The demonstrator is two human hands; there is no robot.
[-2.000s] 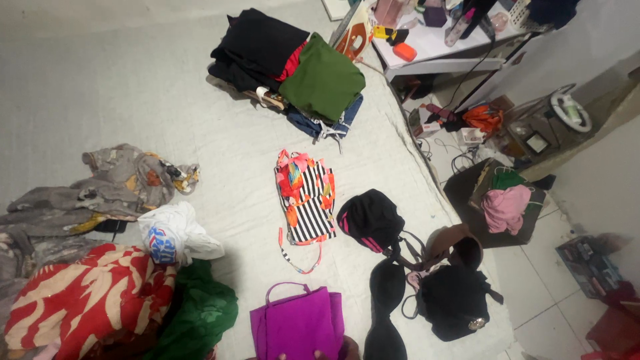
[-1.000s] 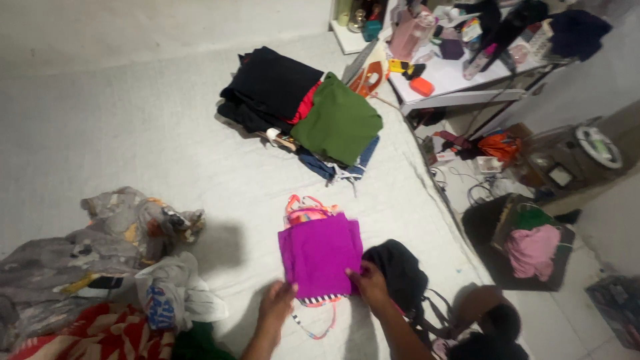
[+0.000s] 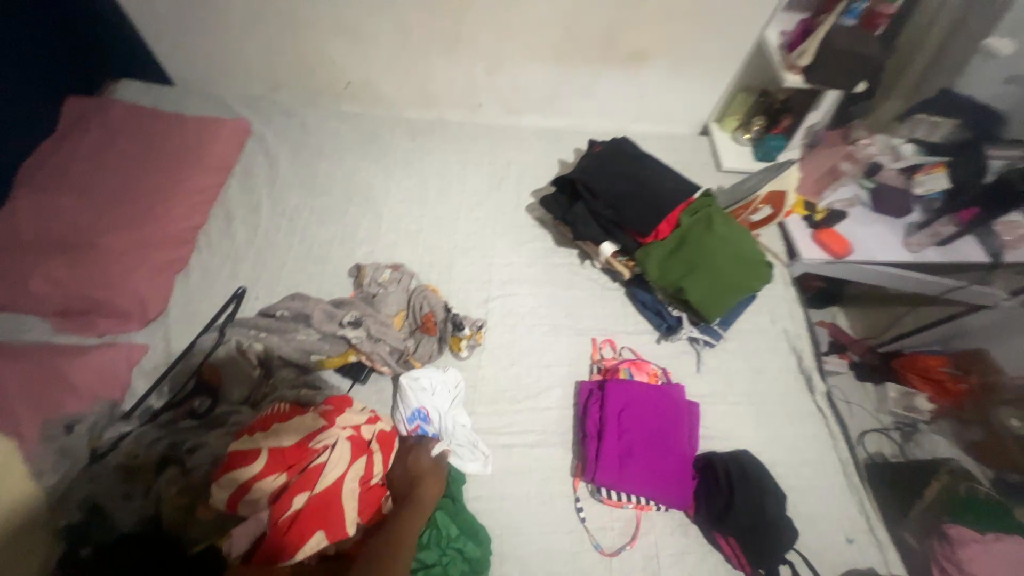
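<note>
My left hand (image 3: 418, 468) reaches in from the bottom, between a red and cream patterned garment (image 3: 312, 472) and a white garment with blue and red print (image 3: 436, 412). It touches the white one; its fingers are partly hidden and blurred, so the grip is unclear. Green cloth (image 3: 454, 528) lies beside the wrist. My right hand is not visible. On the right, a folded purple garment (image 3: 640, 440) rests on a black-and-white striped piece with coral straps (image 3: 612, 548). A black bundle (image 3: 744, 504) adjoins it.
Behind the purple garment is a folded pile with black (image 3: 632, 188) and green (image 3: 708, 256) clothes. Grey patterned cloth (image 3: 320, 328) and a dark hanger (image 3: 188, 352) lie left, near pink pillows (image 3: 120, 216). A cluttered white table (image 3: 888, 248) stands right of the bed.
The purple garment, at the bottom two seconds ago and between both hands one second ago, now lies released on the striped piece. My left hand is at the left heap; the view has swung left.
</note>
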